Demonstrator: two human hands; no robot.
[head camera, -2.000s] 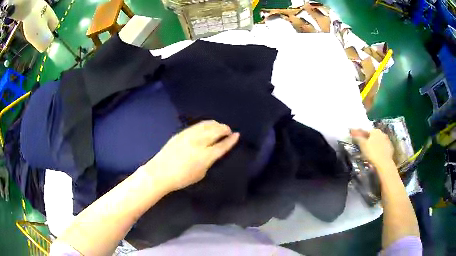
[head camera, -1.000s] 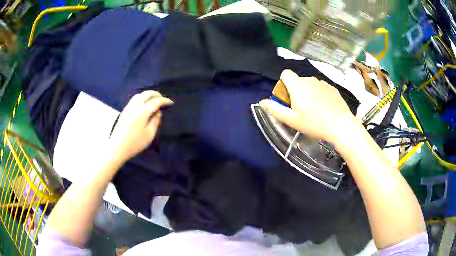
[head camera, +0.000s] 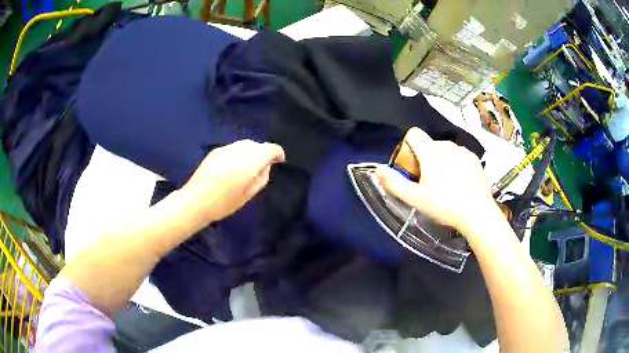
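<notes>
A black and dark navy garment (head camera: 441, 303) lies bunched over a smooth navy padded board (head camera: 148, 83). My right hand (head camera: 441, 176) grips the brown wooden handle of the silver steam iron (head camera: 407, 220), right of centre. The iron's pointed tip faces up-left over a navy area; whether its soleplate touches the cloth cannot be told. A small blue part (head camera: 403, 172) shows by the handle. My left hand (head camera: 238, 172) is closed on the garment's dark cloth, left of the iron, fingertips curled at a fold.
The table's white cover (head camera: 103, 207) shows at the left. More dark cloth (head camera: 41, 124) hangs bunched at the far left. A yellow wire basket (head camera: 17, 269) stands at lower left. Cartons (head camera: 462, 52) stand behind the table. The yellow hose (head camera: 517, 167) and dark cables run from the iron's rear.
Two seconds ago my right hand was at the table's right end; it then came in over the garment with the iron. Since one second ago, my left hand has moved right and the cloth there has bunched.
</notes>
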